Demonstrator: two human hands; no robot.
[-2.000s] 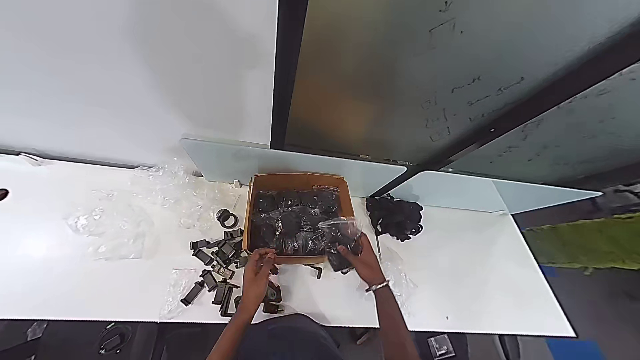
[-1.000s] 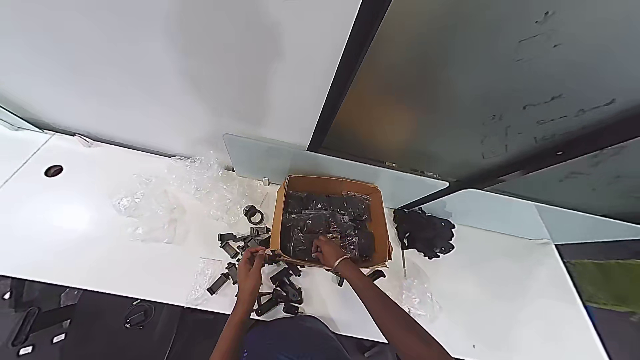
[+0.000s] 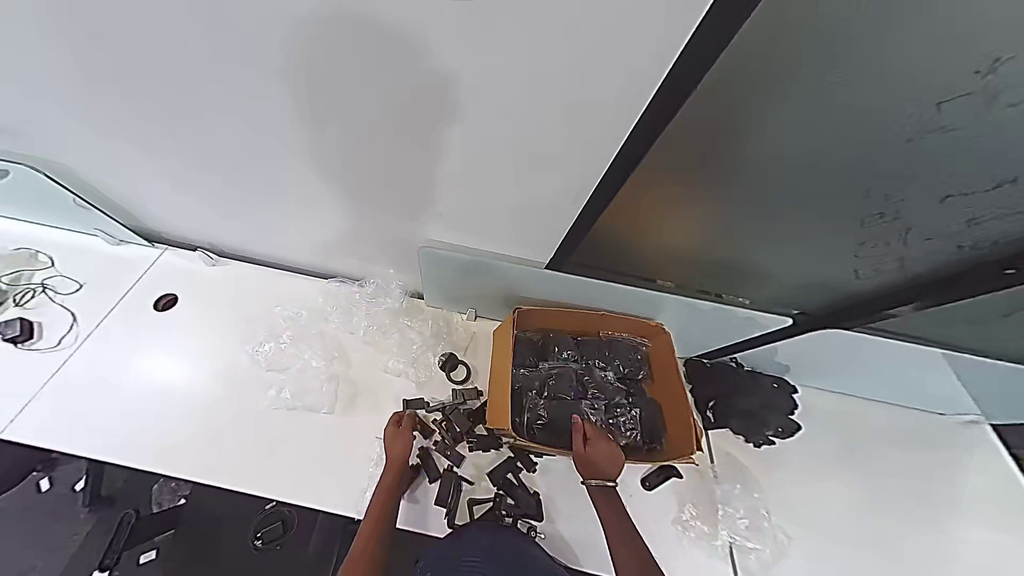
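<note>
An open cardboard box (image 3: pixel 500 376) stands on the white table, filled with black items in clear plastic bags (image 3: pixel 592 380). My right hand (image 3: pixel 598 454), with a bangle at the wrist, reaches over the box's near edge and touches the bags at the front; whether it grips one is not clear. My left hand (image 3: pixel 400 438) is at the left edge of a pile of black plastic parts (image 3: pixel 456 432), its fingers close to one small part; its hold is too small to tell. Black round rings (image 3: pixel 456 369) lie behind the pile.
Crumpled clear plastic bags (image 3: pixel 300 360) lie left of the box, more (image 3: pixel 736 512) at its right front. A black bundle (image 3: pixel 744 400) is right of the box, a single black part (image 3: pixel 661 477) before it. A low glass divider (image 3: pixel 496 280) stands behind.
Two seconds ago my right hand was at the box's front right corner with a bagged item; now it is at the bags near the front middle. My left hand has moved left, away from the box. The view has turned left.
</note>
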